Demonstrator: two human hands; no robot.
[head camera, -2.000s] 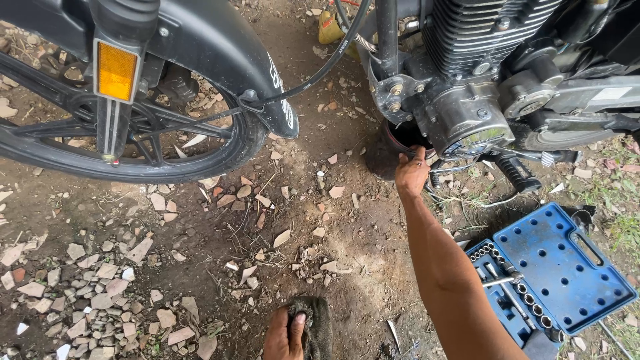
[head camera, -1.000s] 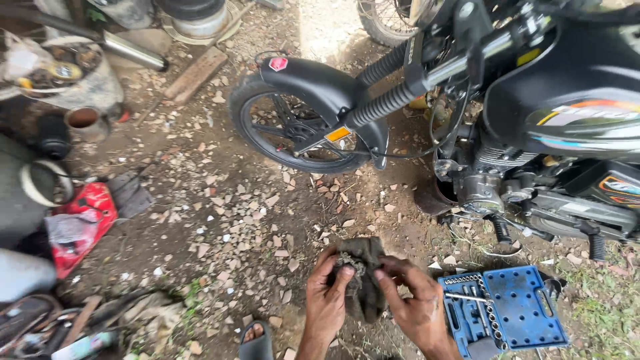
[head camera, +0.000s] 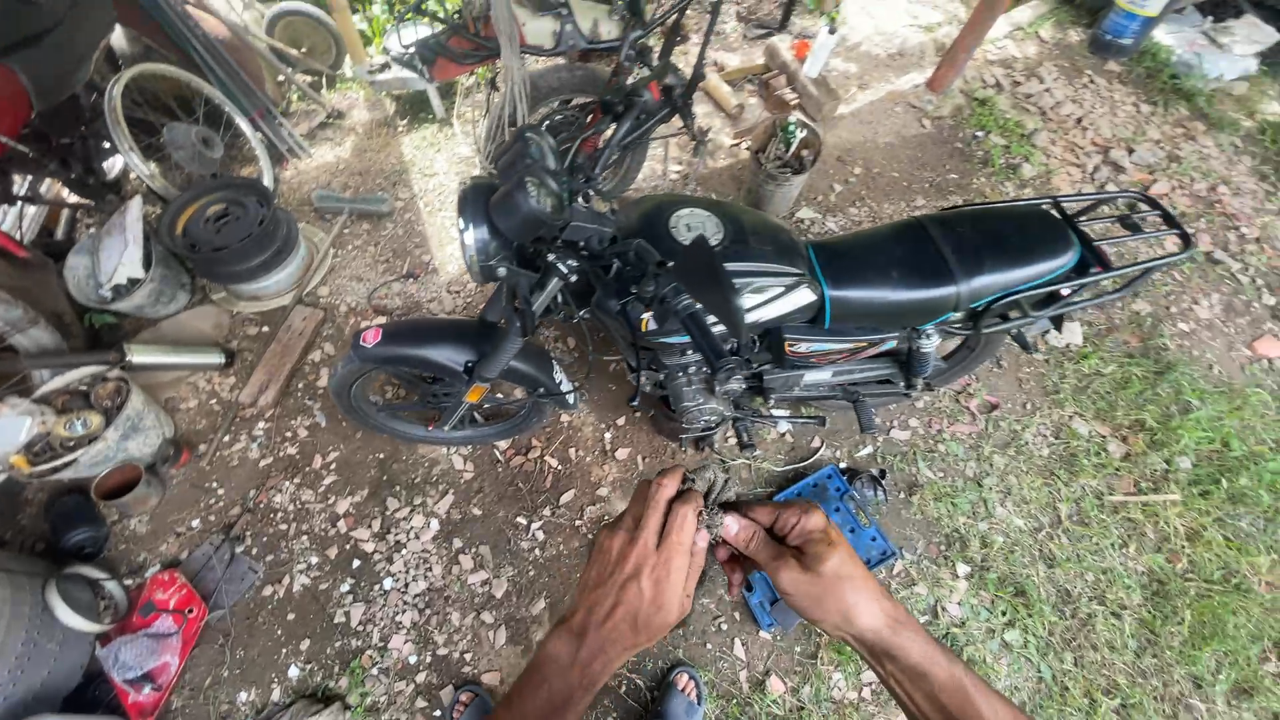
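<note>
My left hand (head camera: 645, 555) is closed around a dark, dirty rag (head camera: 712, 492), its fingers curled over the cloth. From the right, my right hand (head camera: 800, 555) pinches the same rag between thumb and fingers. Both hands meet over the ground in front of a black motorcycle (head camera: 740, 235), whose engine (head camera: 690, 390) lies just beyond them. Behind my right hand and partly hidden by it is a blue plastic socket set case (head camera: 850, 510), lying unfolded on the ground.
A second motorcycle's wheel (head camera: 590, 115) is behind. At left are a spoked rim (head camera: 190, 130), a bucket of parts (head camera: 130, 430), a wooden board (head camera: 282, 355) and a red plastic piece (head camera: 160, 630). A bucket of tools (head camera: 785, 165) stands beyond the fuel tank. Broken tile pieces cover the dirt.
Two seconds ago my right hand was at the container under the engine; now it is on the rag with my left. The view has risen and widened to show the whole motorcycle.
</note>
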